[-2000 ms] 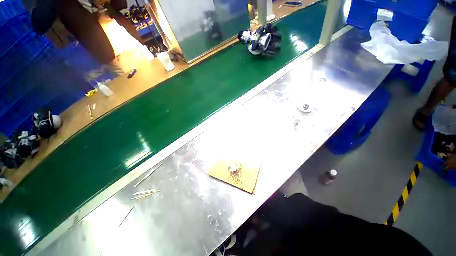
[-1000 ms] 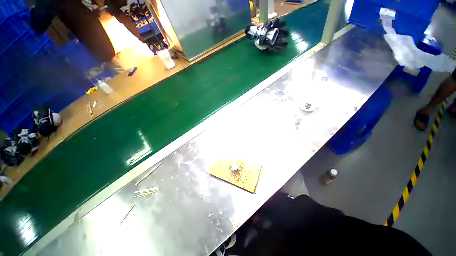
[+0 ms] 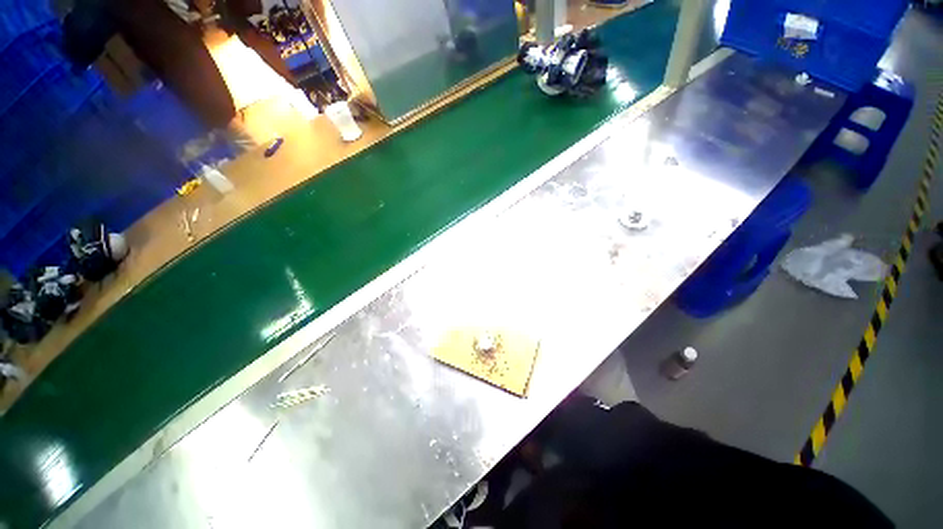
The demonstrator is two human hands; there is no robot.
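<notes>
Neither of my hands shows; a dark sleeve or clothing (image 3: 703,470) fills the lower right. A tan cardboard pad (image 3: 507,374) lies on the shiny metal bench in front of me, with a white blob (image 3: 485,343) and brown specks on it. Several pale toothpicks (image 3: 300,396) lie in a small bundle to its left, with single sticks nearby. A black-and-white figure (image 3: 567,68) lies on the green belt at the back.
The green conveyor belt (image 3: 341,227) runs beside the bench. Dark figures (image 3: 47,294) stand at the far left. Blue stools (image 3: 744,253) are right of the bench. A small bottle (image 3: 681,362) and a white plastic bag (image 3: 835,266) are on the floor, near striped tape (image 3: 867,356).
The white plastic bag has dropped from the bench's far end to the floor. The person's legs at the right and their blue bin have gone from view. The figure has shifted slightly right on the belt.
</notes>
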